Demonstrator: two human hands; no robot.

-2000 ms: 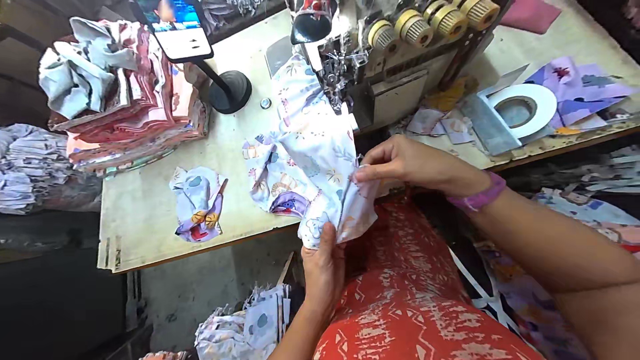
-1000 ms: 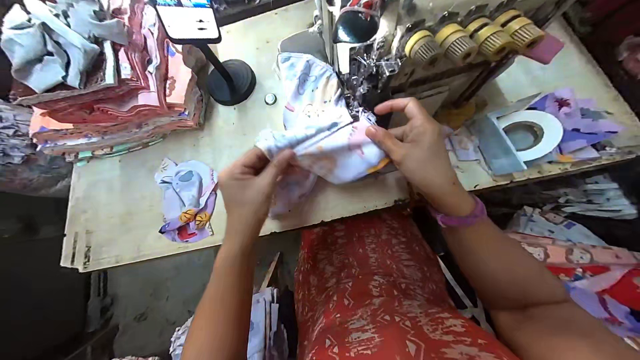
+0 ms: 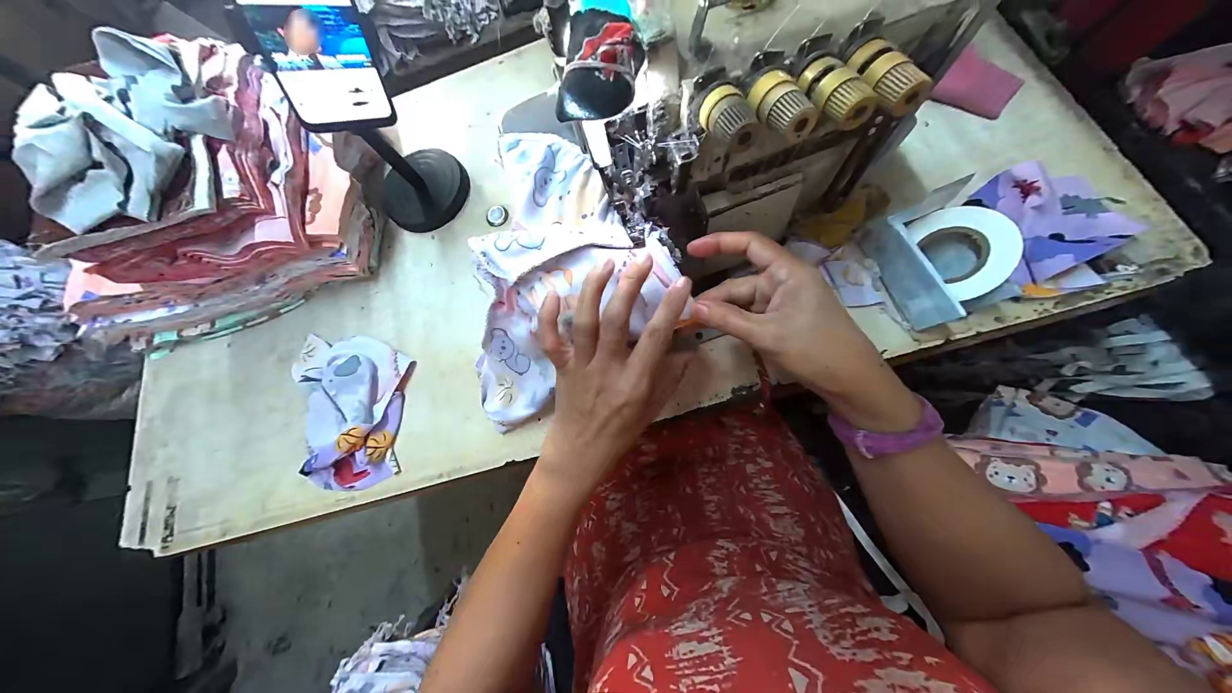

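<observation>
A white printed fabric piece (image 3: 568,260) lies partly folded on the sewing table, its right edge by the needle area of an overlock-type sewing machine (image 3: 654,164). My left hand (image 3: 616,371) rests on it with spread fingers, near the machine. At the fabric's right edge is my right hand (image 3: 780,308), thumb and forefinger close together on or just beside the edge; whether they pinch it cannot be told. To the left, a small bundle of printed fabric (image 3: 351,409) lies on the table.
A tall stack of cut fabric (image 3: 231,221) stands at the left, beside a phone (image 3: 327,67) on a black stand (image 3: 426,191). Thread tension dials (image 3: 784,101) top the machine. A white tape roll (image 3: 967,252) and purple scraps (image 3: 1068,231) lie at the right.
My left hand has gone from pinching the fabric's fold to lying spread on it. My right hand has moved slightly down from the needle area. Two seconds ago the fabric was held nearer the table's front edge.
</observation>
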